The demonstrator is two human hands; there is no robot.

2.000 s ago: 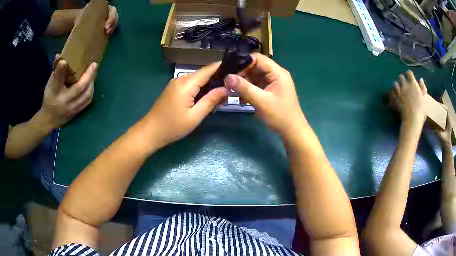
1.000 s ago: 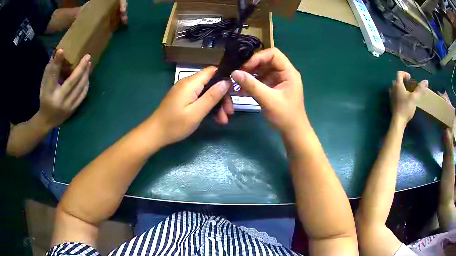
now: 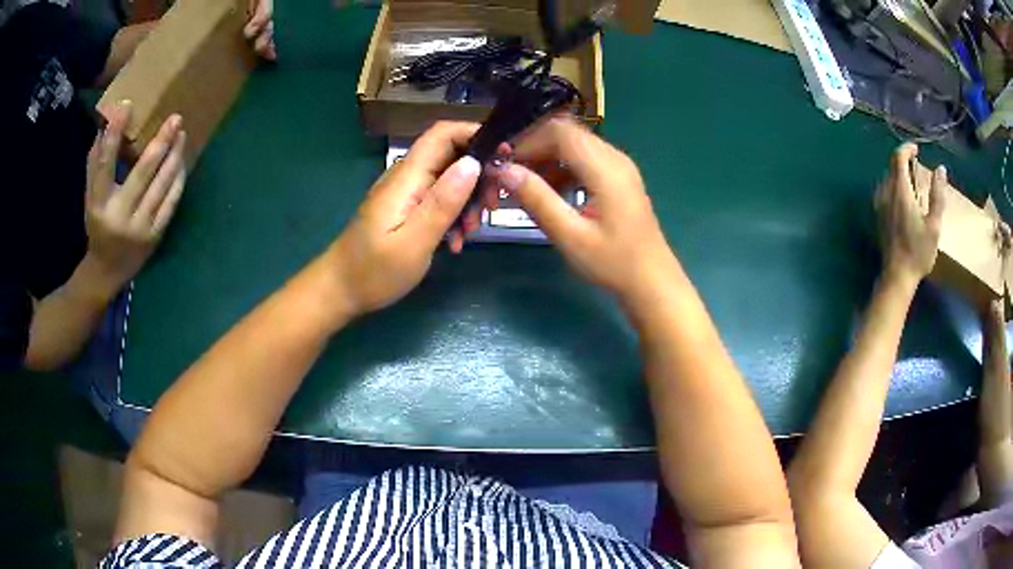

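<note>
A black coiled cable bundle [image 3: 527,109] is held up between my two bare hands, in front of an open cardboard mailer box [image 3: 413,119]. My left hand [image 3: 417,211] grips the bundle's lower end between thumb and fingers. My right hand [image 3: 589,200] is bent around its right side, with the thumb tip close to my left thumb; the fingers are partly blurred. More black cable [image 3: 472,65] and a shiny clear bag [image 3: 428,47] lie in the box. The white scale [image 3: 520,220] shows under the box's near side, partly hidden by my hands.
A person at left holds a closed brown carton [image 3: 178,78]. Another person at right holds a small carton [image 3: 969,239]. A flat cardboard sheet [image 3: 728,20], a white power strip [image 3: 813,56] and a pile of wires [image 3: 916,67] lie at the far right.
The bundle has been turned in my hands and its loops now point up and right. The left person's carton has tilted and shifted; the right person's carton has changed angle.
</note>
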